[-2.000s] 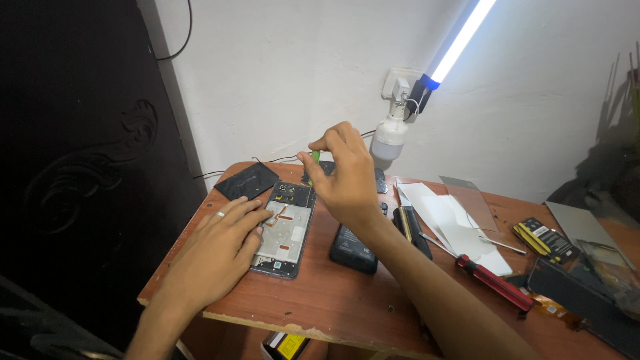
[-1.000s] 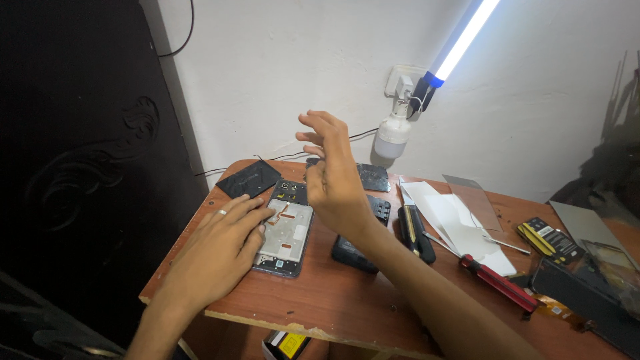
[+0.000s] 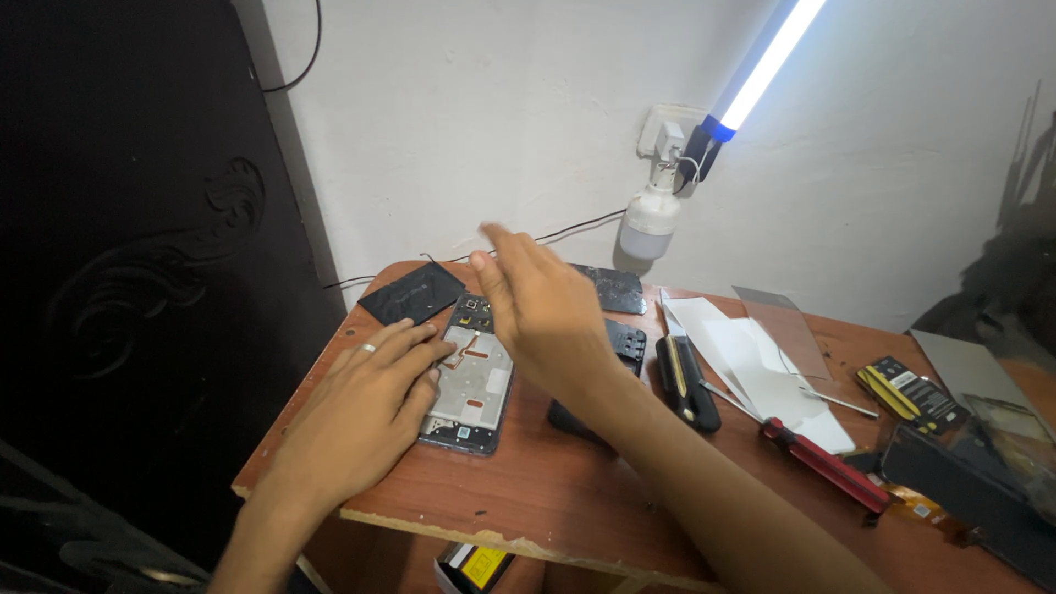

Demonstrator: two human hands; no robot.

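Note:
My left hand (image 3: 363, 404), with a ring on one finger, rests on the left side of an opened smartphone frame (image 3: 487, 384), fingertips on its silver middle plate. The camera part and some circuitry show at its top. My right hand (image 3: 536, 305) is raised over the phone's upper right side, thumb and fingers apart, and nothing shows in it. A thin black sheet (image 3: 412, 294) lies behind the left hand. Under the right forearm is a black phone part (image 3: 627, 346), partly hidden. Behind the right hand lies a dark flat phone part (image 3: 615, 289).
To the right lie a black and yellow utility knife (image 3: 681, 379), white paper (image 3: 767, 363), a red-handled screwdriver (image 3: 825, 466), a phone battery (image 3: 912, 394) and dark phone panels (image 3: 949, 487). A bulb (image 3: 649, 223) and a lit tube lamp (image 3: 771, 66) are at the wall. The wooden table's front edge (image 3: 511, 540) is chipped.
Two seconds ago my right hand pinched a small green thing above the phone's top; now the fingers are spread and it is not seen. My left hand has stayed on the phone.

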